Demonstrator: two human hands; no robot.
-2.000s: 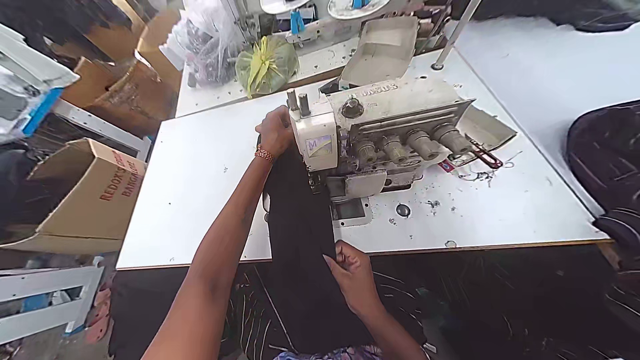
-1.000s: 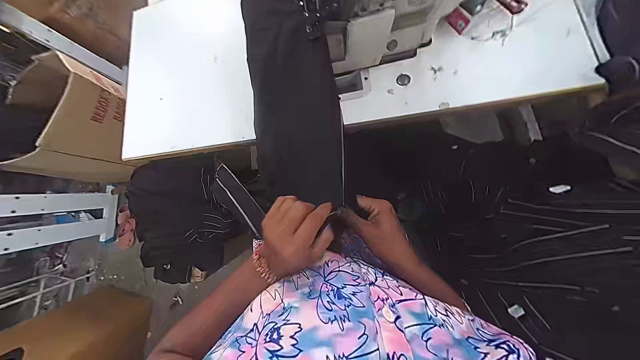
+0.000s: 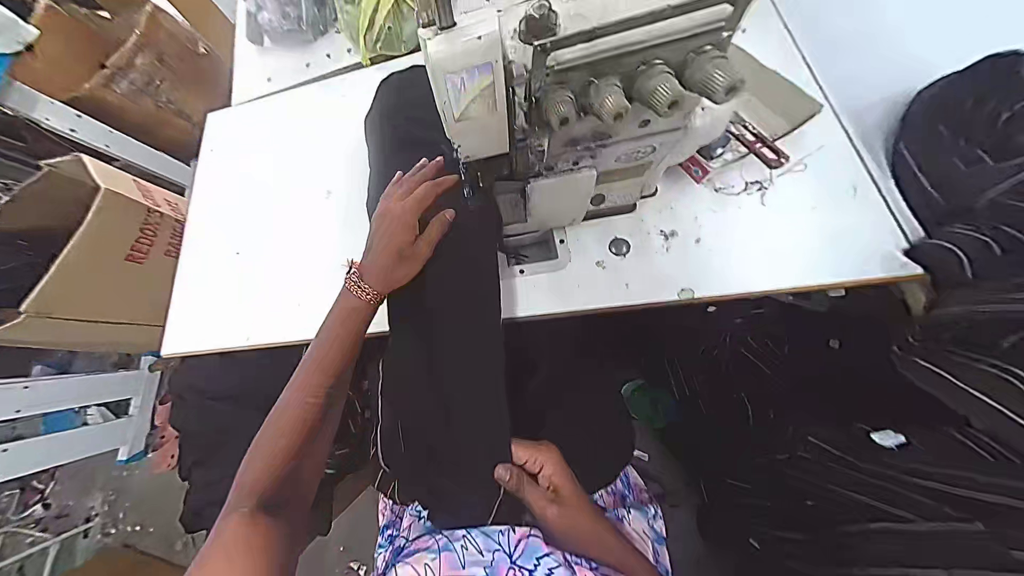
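A long strip of black fabric (image 3: pixel 448 320) runs from the sewing table (image 3: pixel 272 216) down over its front edge to my lap. Its right edge lies under the presser foot area of an overlock sewing machine (image 3: pixel 592 120). My left hand (image 3: pixel 408 228) rests flat on the fabric, fingers spread, just left of the needle area. Near my lap, my right hand (image 3: pixel 540 480) pinches the fabric's right edge between thumb and fingers.
Thread snips with red parts (image 3: pixel 756 144) lie right of the machine. A cardboard box (image 3: pixel 104 248) stands at the left, beside a white metal frame (image 3: pixel 72 408). Piles of black fabric (image 3: pixel 880 464) fill the lower right. Plastic bags (image 3: pixel 376 28) sit behind the table.
My left hand has moved from the fabric near my lap up to the machine's needle area. My right hand still holds the fabric's edge. The view has tilted back up towards the machine.
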